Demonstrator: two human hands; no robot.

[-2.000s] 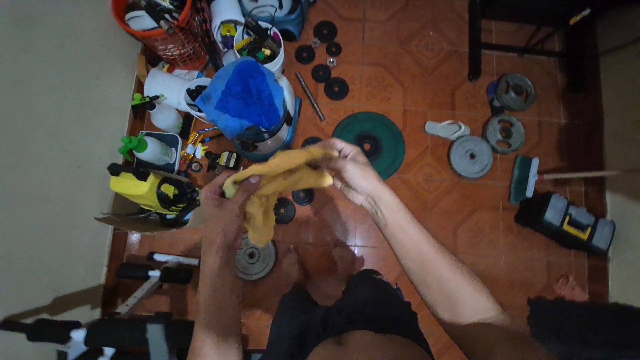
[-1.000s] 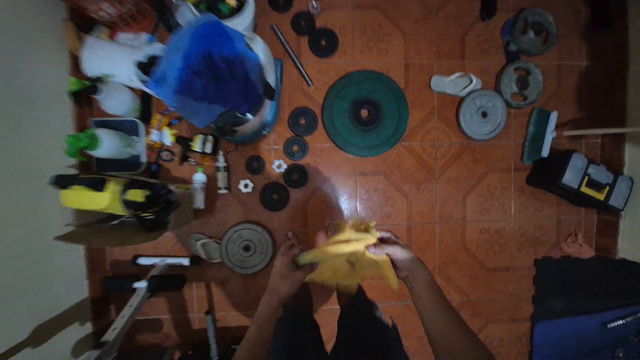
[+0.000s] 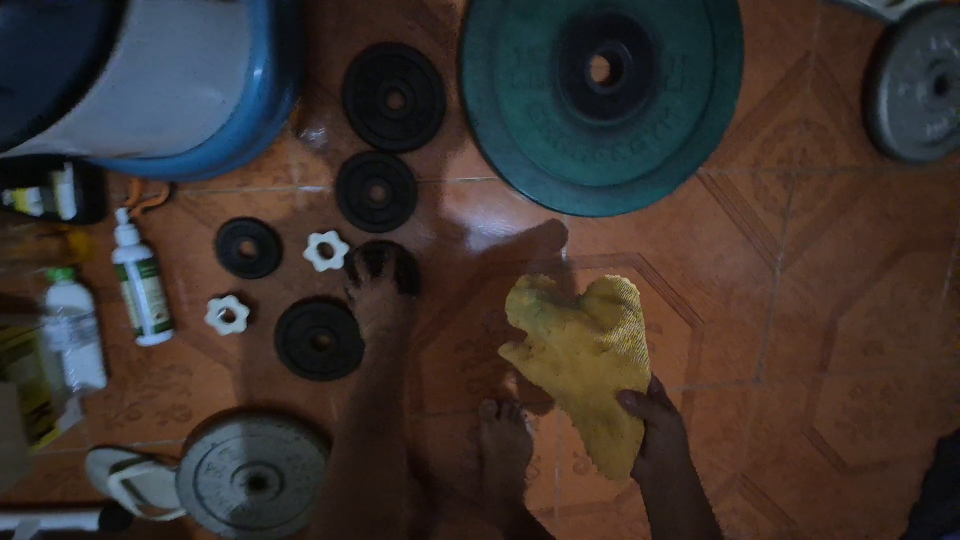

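Observation:
My right hand (image 3: 654,420) grips a yellow cloth (image 3: 585,352) by its lower right edge, and the cloth hangs spread above the tiled floor. My left hand (image 3: 379,281) reaches down onto a small black weight plate (image 3: 405,262), fingers spread over it; whether they grip it I cannot tell. Beside that hand lie a white star-shaped nut (image 3: 326,250) and another black plate (image 3: 320,338). Two more black plates (image 3: 394,97) (image 3: 376,192) lie above it. A smaller black plate (image 3: 248,247) and a second white star nut (image 3: 227,315) are farther left.
A large green weight plate (image 3: 517,112) lies at the top. Grey plates rest at lower left (image 3: 251,476) and upper right (image 3: 919,90). A flip-flop (image 3: 142,480), a spray bottle (image 3: 141,285), a white bottle (image 3: 75,330) and a blue-rimmed tub (image 3: 262,97) are on the left. My bare foot (image 3: 506,435) is below.
Both hands were on the yellow cloth before; now only my right hand holds it. My left hand has let go and moved to a small black plate. The view has moved much closer to the floor.

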